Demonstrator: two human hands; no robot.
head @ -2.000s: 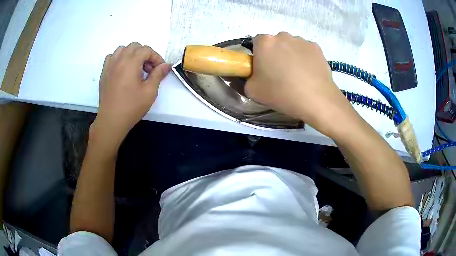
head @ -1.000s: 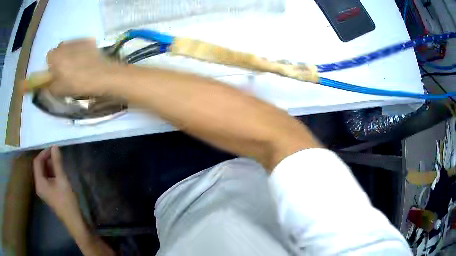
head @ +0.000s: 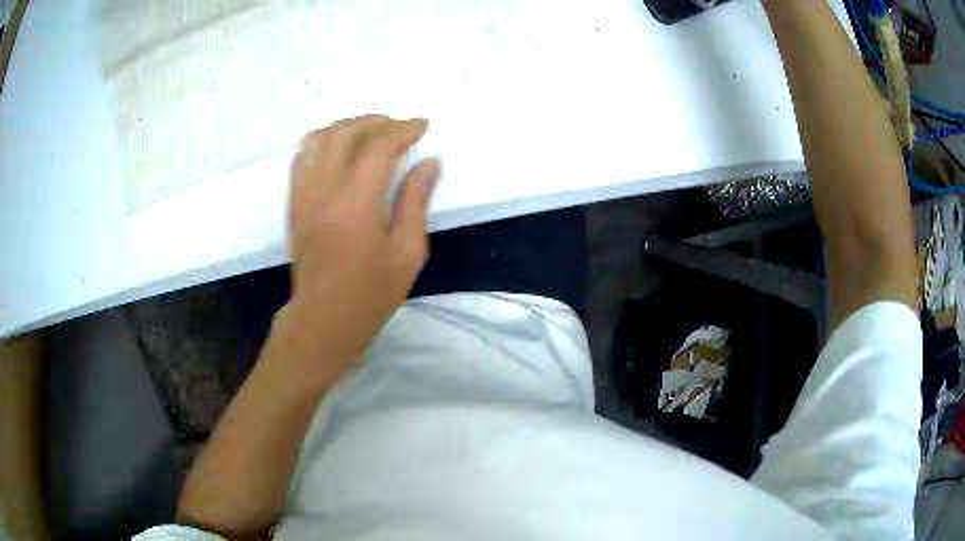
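A pale, linen-like cloth (head: pixel 201 122) lies on the white table (head: pixel 593 148) at the upper left, with a straight side and a corner showing. My left hand (head: pixel 360 206) is at the table's front edge, by the cloth's near side. Its thumb and fingers are apart with white surface showing between them, and no held thing shows. It is slightly blurred. My right forearm reaches up at the right, and my right hand is cut off by the top edge. The iron is not in view.
The end of a black pad (head: pixel 677 8) shows at the top, left of my right forearm. A wrapped hose (head: pixel 894 79) and blue lines are at the far right. Below the table are dark bars and pale scraps (head: pixel 695 370).
My left hand has come up from below the table edge onto the table. My right arm has swung from the left to the far right. The iron has left the view.
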